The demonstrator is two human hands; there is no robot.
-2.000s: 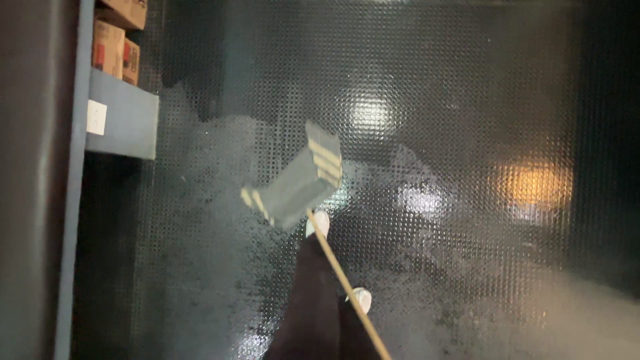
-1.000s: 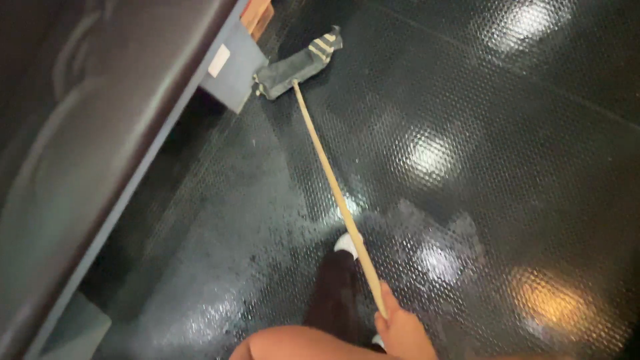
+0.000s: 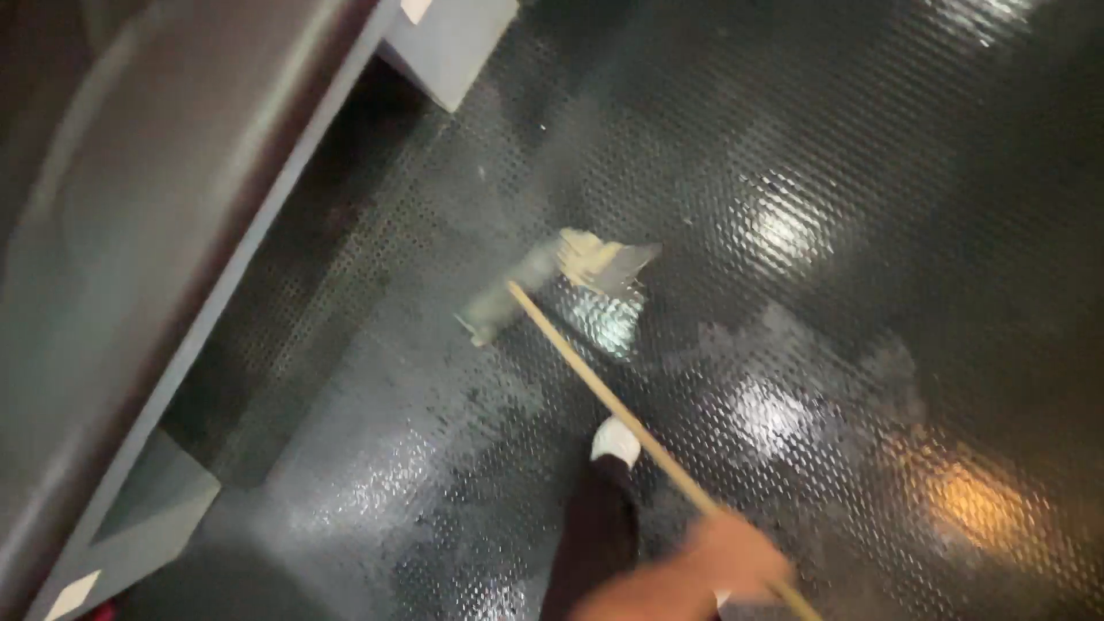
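Observation:
My left hand (image 3: 737, 556), blurred, reaches in from the bottom and is closed around the wooden handle (image 3: 604, 392) of a mop. The handle slants up and left to the mop head, draped in a grey cloth (image 3: 517, 280) with a pale yellowish part at its right end. This head lies against the wet, dark textured floor (image 3: 828, 345) and is blurred. My right hand is out of view.
A long dark padded bench or seat (image 3: 172, 216) with a grey edge runs along the left. Grey block-like supports (image 3: 453, 52) stand beneath it, another (image 3: 164, 509) lower down. My white shoe (image 3: 616, 442) is beside the handle.
The mop head has come back toward my feet from beside the upper grey support, where it was one second ago. My left hand stays on the handle.

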